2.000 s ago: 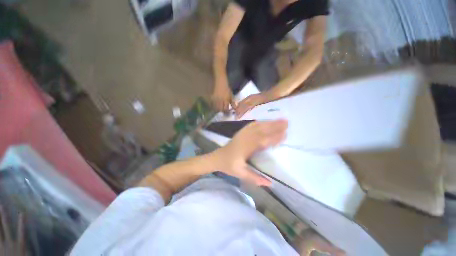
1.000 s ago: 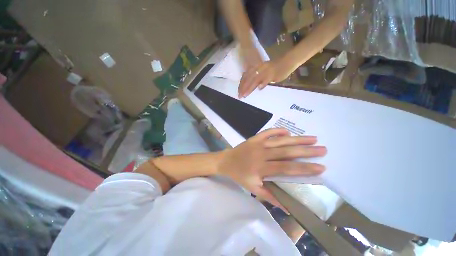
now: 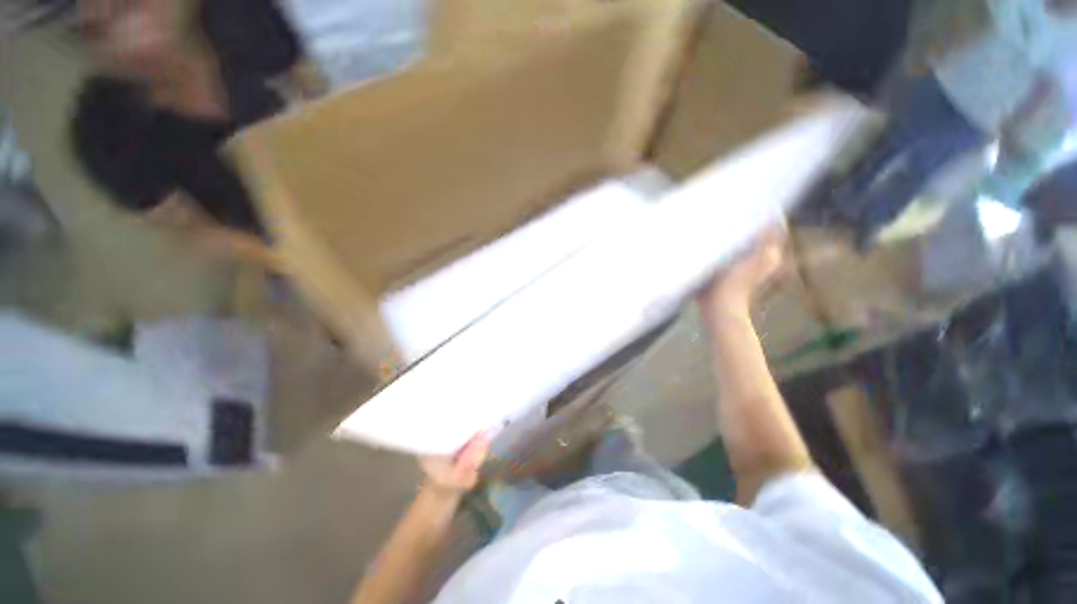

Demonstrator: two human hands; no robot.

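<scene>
A long white printed carton (image 3: pixel 591 307) is tilted across the middle of the view, with a dark panel on its near side. My left hand (image 3: pixel 455 463) holds its lower left edge. My right hand (image 3: pixel 750 269) holds its near side towards the right end. The far side of the printed carton lies over a large open brown carton (image 3: pixel 449 153), in which another white piece (image 3: pixel 520 254) shows. The frame is blurred, and my fingers under the printed carton are hidden.
Another white carton with black panels (image 3: pixel 177 401) lies at the left. A person in dark clothing (image 3: pixel 148 142) bends down at the upper left. Other people and shiny clear film (image 3: pixel 933 378) show blurred at the right. Brown cardboard covers the floor.
The view has swung to a large open brown carton. Both my hands now hold a printed carton; before, my left hand lay flat on a white panel beside another person's hands.
</scene>
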